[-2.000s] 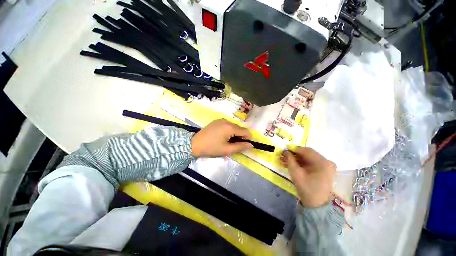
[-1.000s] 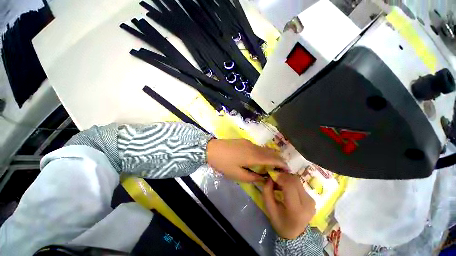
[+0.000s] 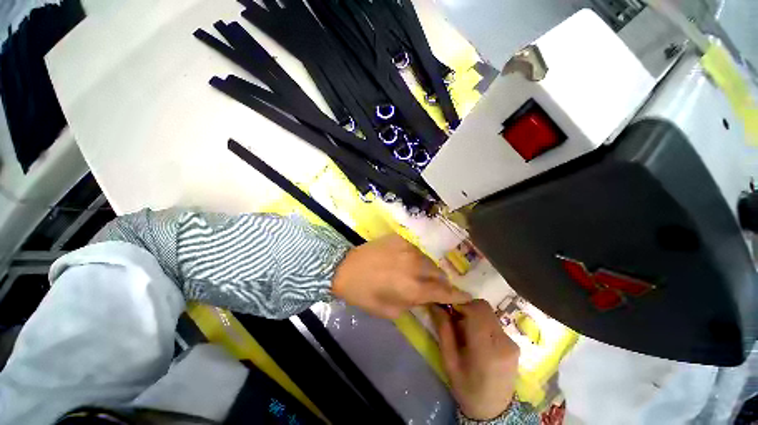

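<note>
My left hand (image 3: 397, 276) is bent over a black webbing strap (image 3: 287, 185), which runs from the upper left under my left wrist. My right hand (image 3: 480, 357) meets its fingertips below the machine head. A small dark, reddish thing shows between the fingers of my right hand, too blurred to name. The strap end is hidden by the hands. The sewing machine head (image 3: 615, 249), dark grey with a red badge, stands just right of the hands.
Finished straps (image 3: 307, 79) with silver rings lie fanned on the white table (image 3: 141, 108) left of the machine. Unsewn black straps (image 3: 291, 365) lie on clear plastic near my lap, beside yellow tape (image 3: 224, 336). A white bag (image 3: 615, 382) lies at lower right.
My view has turned, so the machine head sits further right and nearer. My hands have come together; the strap end that showed between them is now covered.
</note>
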